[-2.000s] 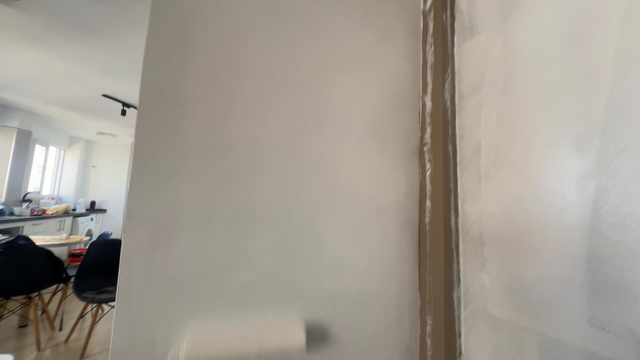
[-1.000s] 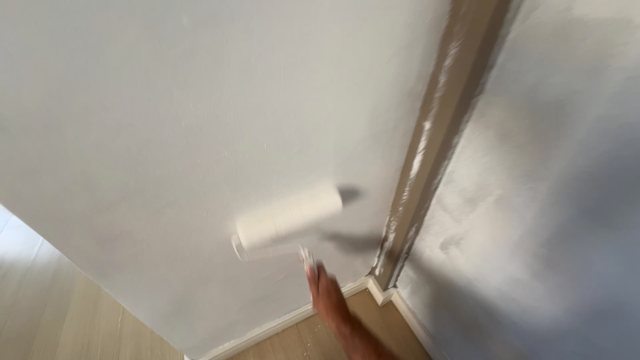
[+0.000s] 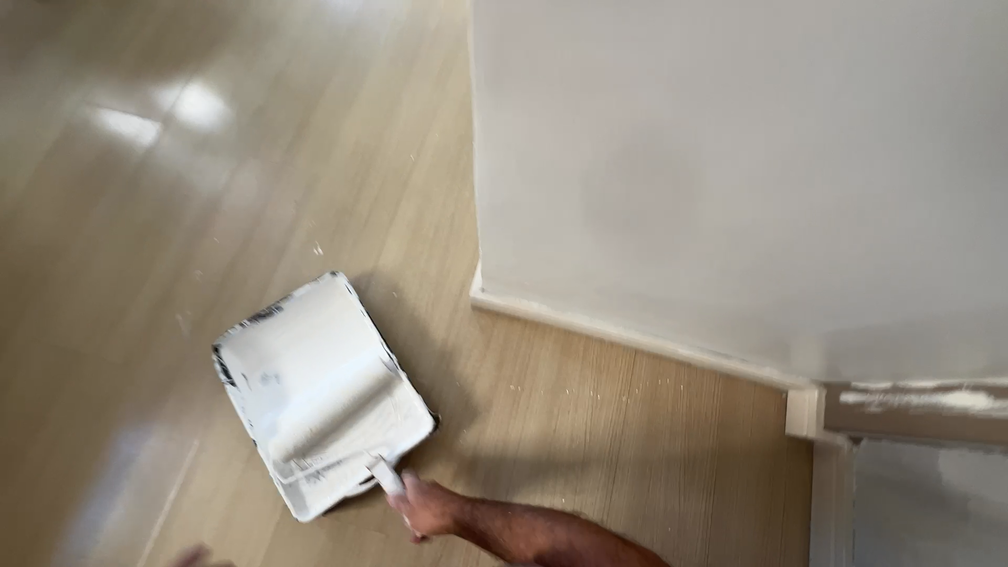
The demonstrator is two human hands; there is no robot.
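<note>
A paint tray (image 3: 315,331) coated in white paint, with dark patches along its rim, lies tilted in view on the wood-look floor. My right hand (image 3: 425,508) comes in from below and grips the pale handle of a paint roller (image 3: 386,476) at the tray's lower edge. The roller's wire frame and cover blend with the white paint; the cover seems to lie across the lower part of the tray. Blurred fingertips of my left hand (image 3: 201,557) show at the bottom edge, left of the right hand; whether they hold anything is not visible.
A light painted wall (image 3: 709,181) with a white baseboard (image 3: 630,335) rises at the right. A brown strip (image 3: 929,409) smeared with white runs from its corner. Paint specks dot the wood-look floor (image 3: 598,425) near the baseboard.
The view has swung down to the floor. The roller, against the wall one second ago, is now at the paint tray, still in my right hand. My left hand's fingertips have come into view.
</note>
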